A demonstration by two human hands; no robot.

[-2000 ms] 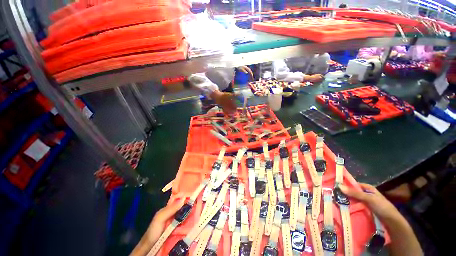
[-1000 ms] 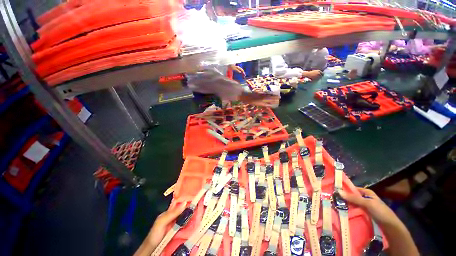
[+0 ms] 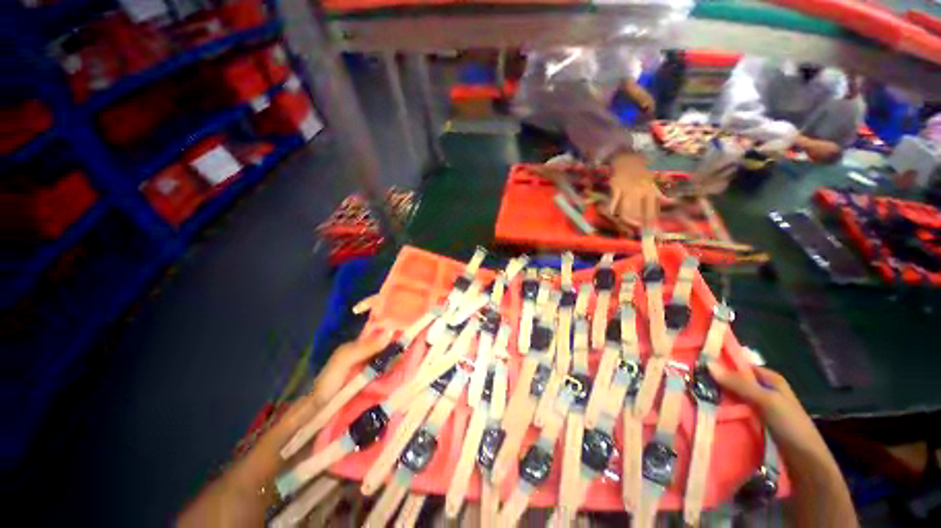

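Note:
A red-orange watch tray (image 3: pixel 415 276) fills the lower middle of the head view. Several watches with dark cases (image 3: pixel 596 450) and pale beige straps lie across it, some strap ends hanging over its near edge. My left hand (image 3: pixel 346 376) holds the tray's left side. My right hand (image 3: pixel 769 404) holds its right side, with the thumb on top beside a watch case. The fingers under the tray are hidden. Another red tray with watches (image 3: pixel 529 211) lies on the green bench beyond.
A co-worker's hand (image 3: pixel 634 190) reaches over the far tray. A dark parts tray (image 3: pixel 818 245) and a red tray with dark items (image 3: pixel 896 239) lie at right. Blue racks (image 3: pixel 124 83) with red trays stand at left. A metal post (image 3: pixel 346 108) and overhead shelf (image 3: pixel 475 33) are near the bench.
The view has turned left, showing more of the racks and floor. The held tray now stands farther from the bench's far tray in view. The co-worker's hand has come over the far tray.

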